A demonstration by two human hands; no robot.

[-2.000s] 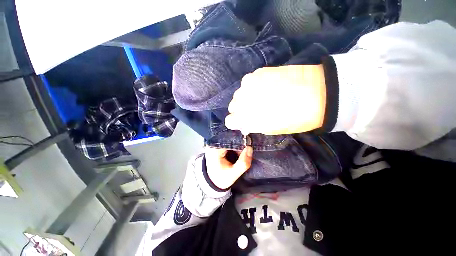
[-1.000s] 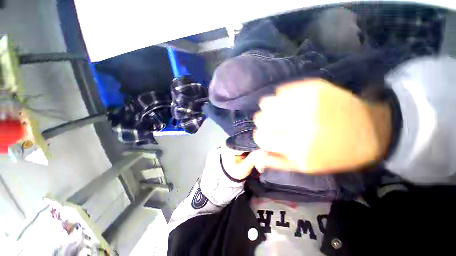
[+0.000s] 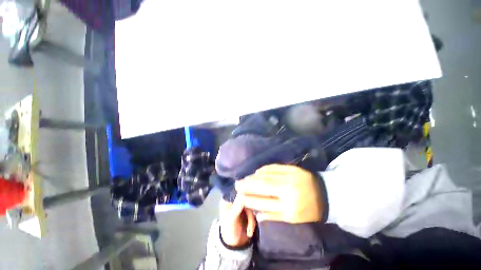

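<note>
A dark denim jacket [image 3: 289, 243] lies over my lap, with a rounded faded part beyond my hands. My left hand [image 3: 236, 224] is low and left, fingers curled at the jacket's near-left edge. My right hand [image 3: 285, 195] comes in from the right, its fingers bent over the same spot and touching my left fingers. Both hands hold the denim there. The pinched edge is hidden between the fingers, and the picture is blurred, so I cannot make out a button or a buttonhole.
A large white table [image 3: 274, 58] stands just beyond my lap. A blue bin [image 3: 121, 158] with plaid shirts [image 3: 196, 176] is at the left under its edge. More plaid cloth [image 3: 403, 108] is at the right. A narrow bench [image 3: 35, 158] with a red object [image 3: 11, 195] is far left.
My view has lifted, so more of the white table shows and my hands sit lower. The dark oval of cloth edge seen at my left fingers a second ago is now covered by my hands.
</note>
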